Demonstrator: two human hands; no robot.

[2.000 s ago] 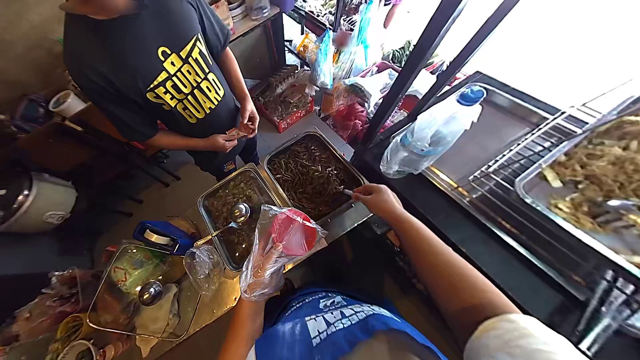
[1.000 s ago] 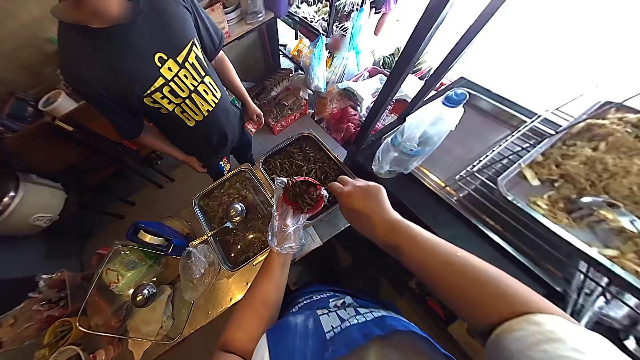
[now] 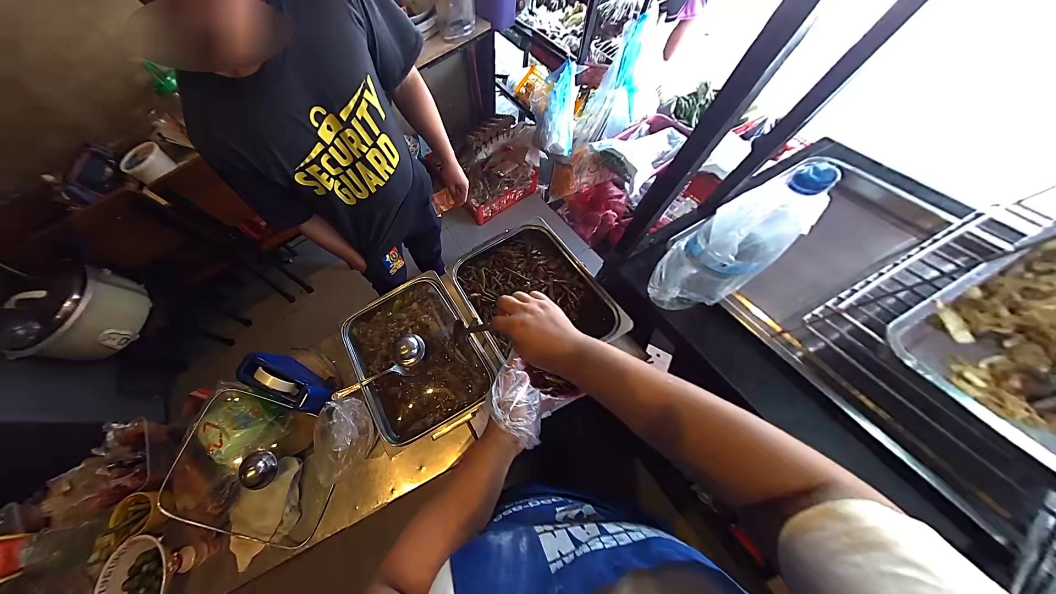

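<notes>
My left hand [image 3: 517, 403], inside a clear plastic bag, holds a red bowl [image 3: 551, 384] with dark food in it, mostly hidden under my right forearm. My right hand [image 3: 535, 328] grips the handle of a dark serving utensil [image 3: 472, 329], whose head is over the edge between two metal food pans. The far pan [image 3: 620, 323] holds dark, stringy cooked food. In the nearer pan [image 3: 353, 330] is brown food in liquid, with a metal ladle [image 3: 408, 350] resting across it.
A person in a dark shirt [image 3: 330, 107] stands across the pans. Left are a blue tape dispenser [image 3: 285, 381], a glass lid [image 3: 309, 540] and a rice cooker [image 3: 115, 318]. Right are a black post [image 3: 718, 124], a plastic-wrapped bottle [image 3: 734, 235], a wire rack [image 3: 883, 285] and a food tray [image 3: 899, 330].
The red bowl, empty-looking two seconds ago, held dark food one second ago. My right hand has moved left over the pans with the utensil. The other person's hands have come apart.
</notes>
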